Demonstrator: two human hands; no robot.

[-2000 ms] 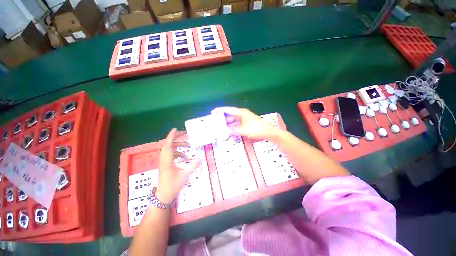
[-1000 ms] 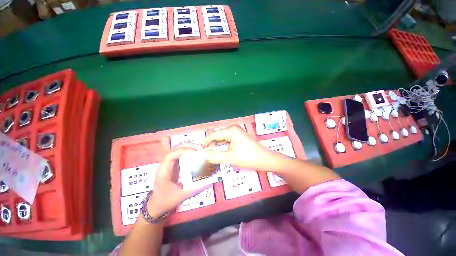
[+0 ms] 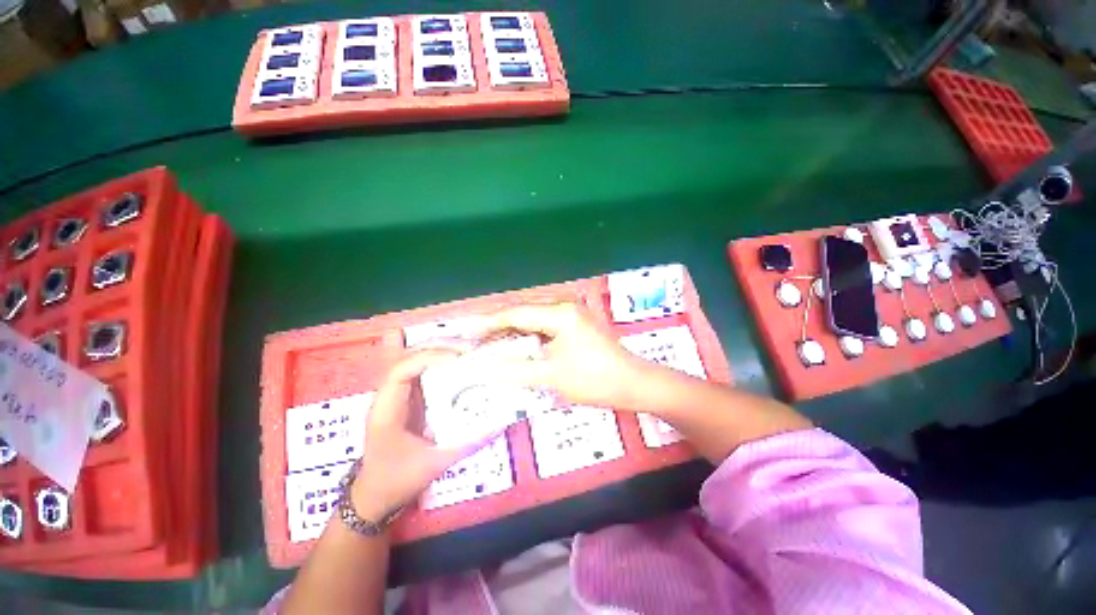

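A white screen unit (image 3: 478, 390) is held between both hands above the middle of the foam work tray (image 3: 274, 457). Its upper face looks white and washed out by glare; no window can be made out. My left hand (image 3: 406, 447) grips its left and lower edge. My right hand (image 3: 589, 360) holds its right and upper edge. Several white units with rows of dark marks lie in the tray, partly hidden by my hands. One unit with a lit bluish window (image 3: 649, 294) lies in the tray's far right corner. The far left pocket holds no unit.
A second foam tray (image 3: 397, 114) with dark-windowed units stands at the back. Stacked pocketed trays (image 3: 180, 360) with watch-like modules and a paper label (image 3: 46, 402) are at left. At right, another tray holds a smartphone (image 3: 850, 286), white discs and cables (image 3: 1010, 234).
The held unit has come down from above the tray's far edge, and my left hand has closed on it. Its face showed a lit window a second ago. The lit far-right unit was not visible at first.
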